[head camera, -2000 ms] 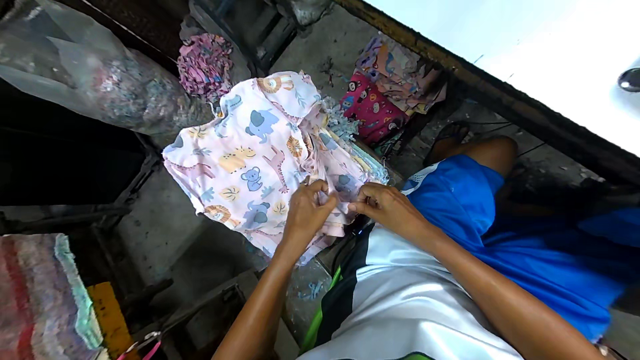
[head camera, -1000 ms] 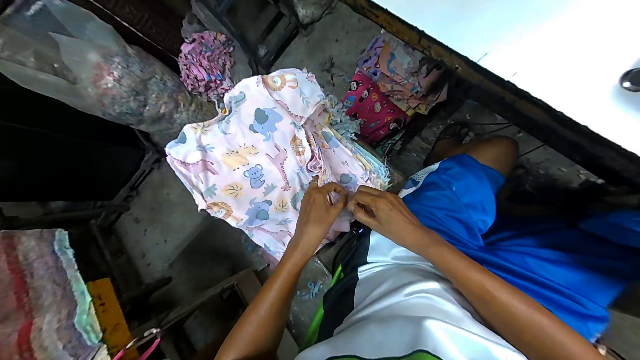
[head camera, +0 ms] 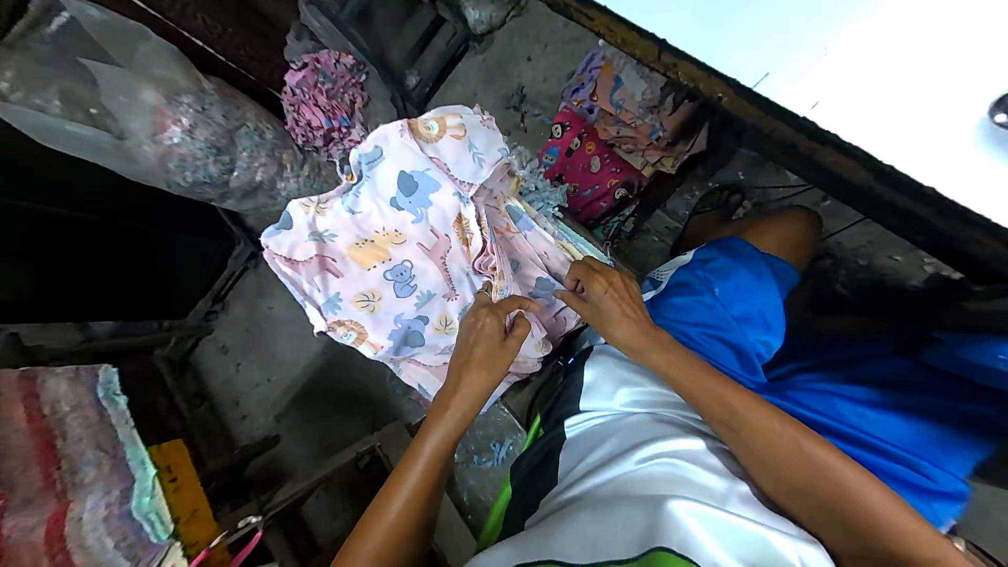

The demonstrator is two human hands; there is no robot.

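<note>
Light pink fabric pieces (head camera: 378, 268) with printed animals lie in a layered stack in front of my body, their edges gathered in folds near the middle right. My left hand (head camera: 492, 335) grips the folded edges, fingertips partly hidden in the cloth, thumb bent toward the right. Close by on the right, my right hand (head camera: 606, 299) has curled fingers on the stack's right edge and seems to pinch the cloth there. A gap with fabric beneath it separates the two hands. Bluish fabric strips (head camera: 539, 185) show behind the stack.
A clear plastic bag of scraps (head camera: 228, 142) and a pink scrap bundle (head camera: 324, 98) stand beyond. Folded printed cloths (head camera: 598, 157) lie near the white tabletop (head camera: 850, 71). Striped textile (head camera: 71, 457) and pink-handled scissors (head camera: 236, 535) are at lower left.
My right hand has moved away from my left hand, up along the right edge of the fabric stack. My left hand stays at the folded edges.
</note>
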